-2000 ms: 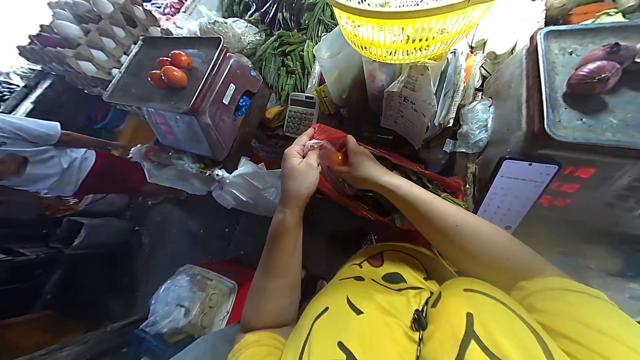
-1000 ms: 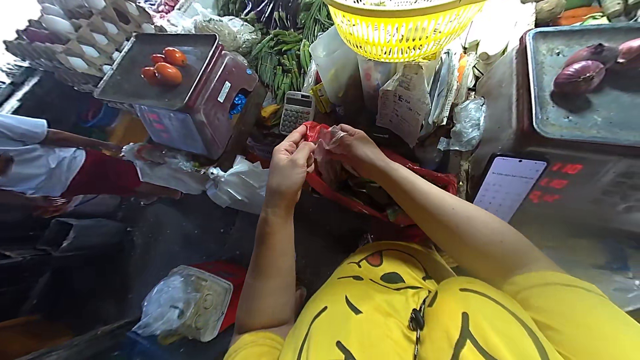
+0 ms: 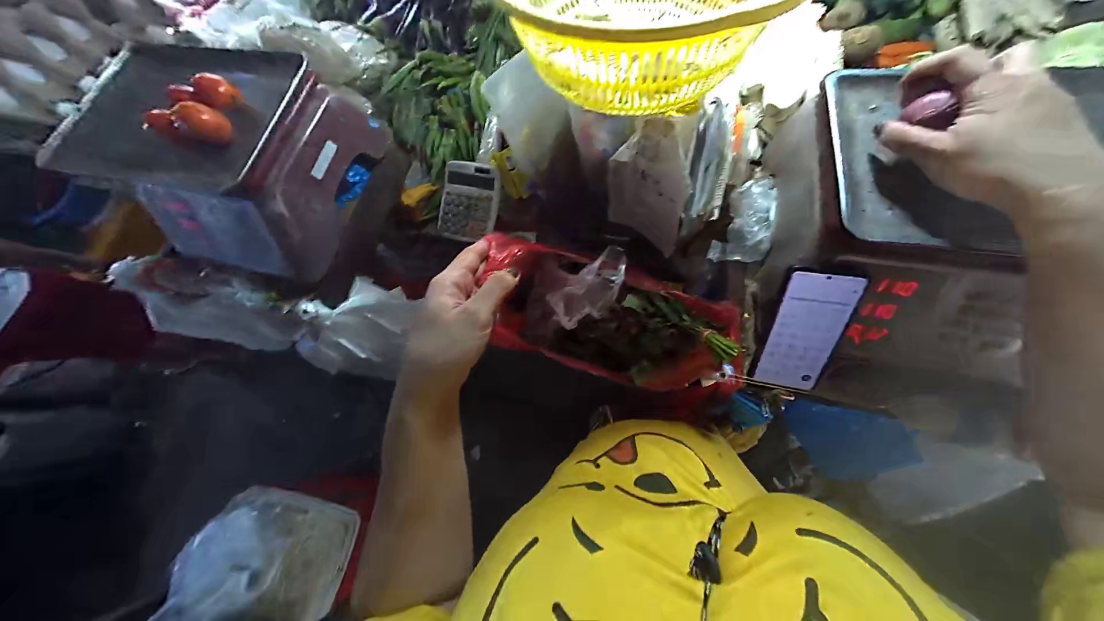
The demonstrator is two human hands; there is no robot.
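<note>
My left hand [image 3: 470, 302] grips the edge of a red plastic bag [image 3: 604, 366], which hangs open in front of me. Inside the bag lie leafy greens [image 3: 655, 332] with tied stems and a clear plastic bag [image 3: 582, 289]. At the upper right my right hand [image 3: 992, 129] is over the tray of a weighing scale [image 3: 871, 194], its fingers around a purple onion [image 3: 931, 109]. A part of the tray is hidden behind that hand. Several red tomatoes [image 3: 203, 122] rest on the tray of another scale [image 3: 95, 151] at the left.
A yellow plastic basket [image 3: 642, 73] hangs at top centre. Below it are a calculator [image 3: 468, 203] and papers [image 3: 651, 185]. A lit phone [image 3: 809, 328] leans on the right scale. Green pods [image 3: 435, 103] lie behind, and a lidded container [image 3: 276, 552] stands lower left. Part of another person shows at the left edge.
My right hand has left the red bag and moved right to the scale tray, where it has taken hold of an onion. My left hand stays at the bag, which now shows its contents more widely.
</note>
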